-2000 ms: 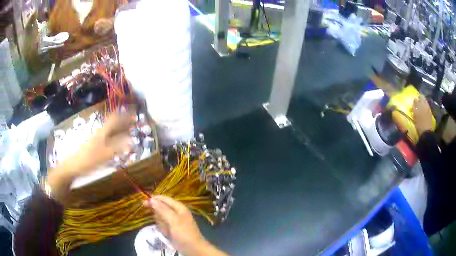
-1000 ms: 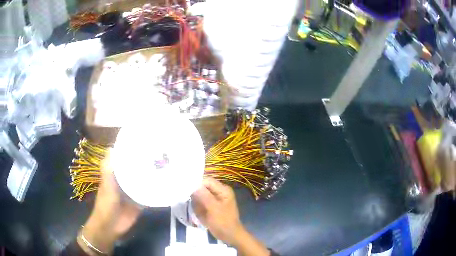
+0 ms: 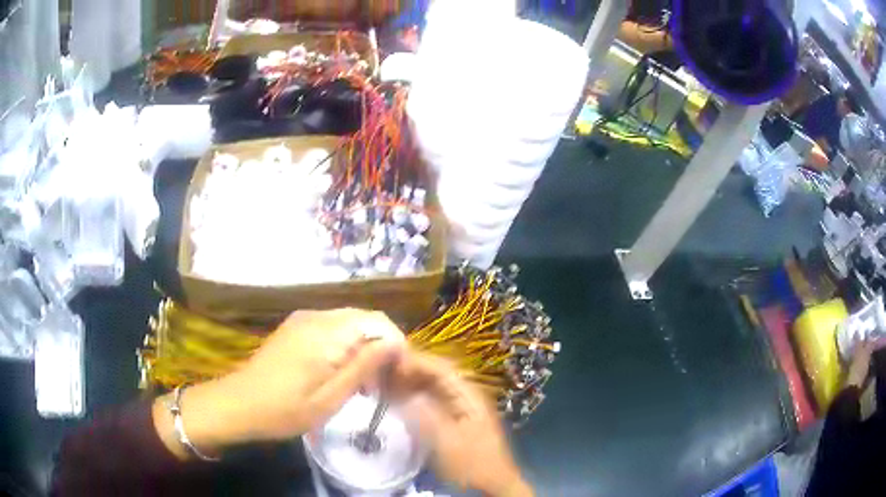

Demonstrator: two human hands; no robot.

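Observation:
A white round housing sits at the bottom centre, its round face up, with a thin dark lead rising from its middle. My left hand, with a bracelet at the wrist, reaches over the housing from the left. My right hand is blurred at the housing's right side. The fingertips meet above the lead, and their grip is hidden. A pile of yellow wire harnesses with silvery ends lies behind the hands, partly covered by them.
An open carton of small white fittings and red-wired parts stands behind the harnesses. White ring columns stand beside it. White housings are heaped left. A metal post stands right. Another person's hand is at the far right.
The white round piece held up before the carton is now lower, or out of view. My left hand has moved from its left side to above the housing. The camera view has shifted.

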